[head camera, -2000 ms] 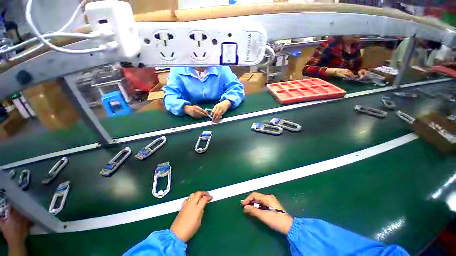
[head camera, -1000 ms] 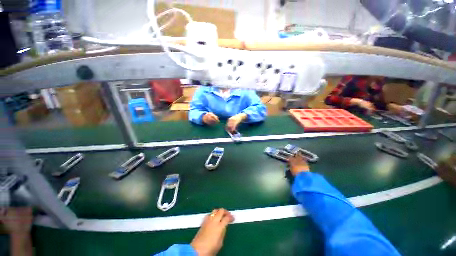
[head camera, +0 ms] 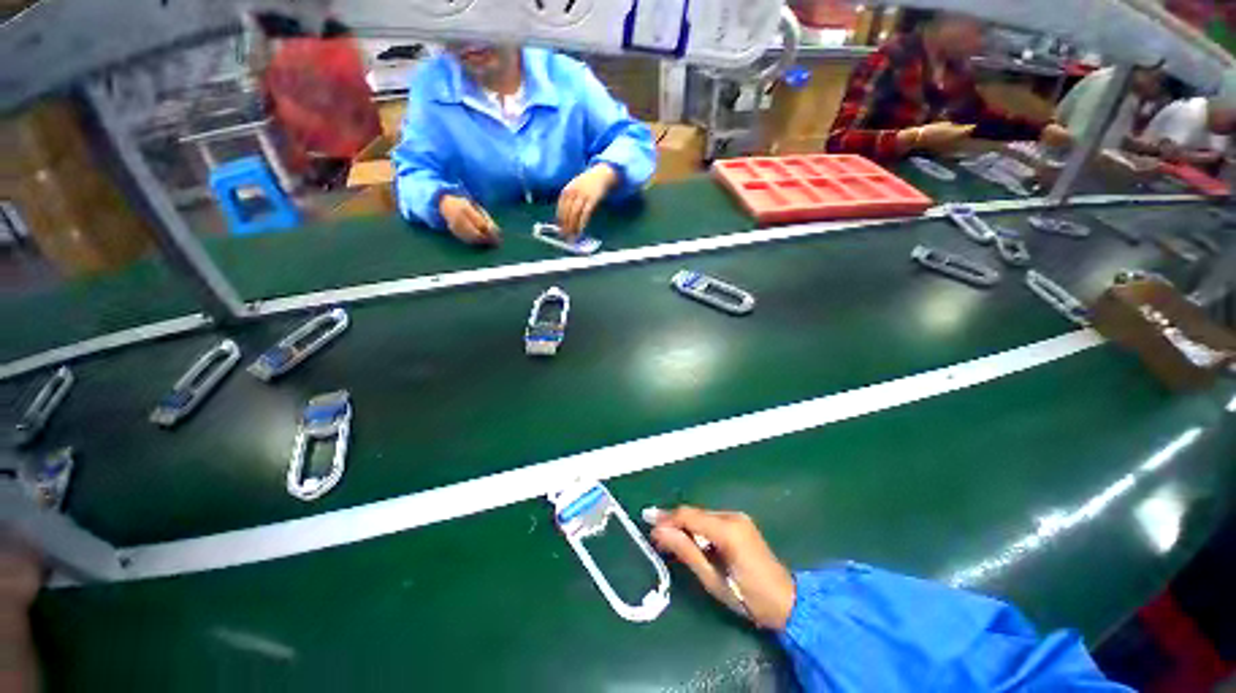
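Observation:
A white loop-shaped unit point(head camera: 647, 605) with a blue-and-white end section point(head camera: 586, 508) lies on the green near surface, its blue end at the pale guide rail. My right hand point(head camera: 732, 558), in a blue sleeve, is just right of the unit with bent fingers, a white cover on a fingertip beside the loop. It holds a thin pen-like tool point(head camera: 736, 588), mostly hidden by the fingers. Whether the fingertips touch the unit is unclear. My left hand is not in view.
The guide rail point(head camera: 813, 410) separates me from the belt point(head camera: 447, 420), which carries several similar units. A small carton point(head camera: 1168, 332) stands at right. A red tray point(head camera: 820, 186) and a person in blue point(head camera: 522, 136) are opposite. A blurred hand shows at the left edge.
My right hand has come back from the belt to the near surface, where one unit now lies. One of the paired units is gone from the belt. My left hand has left the view.

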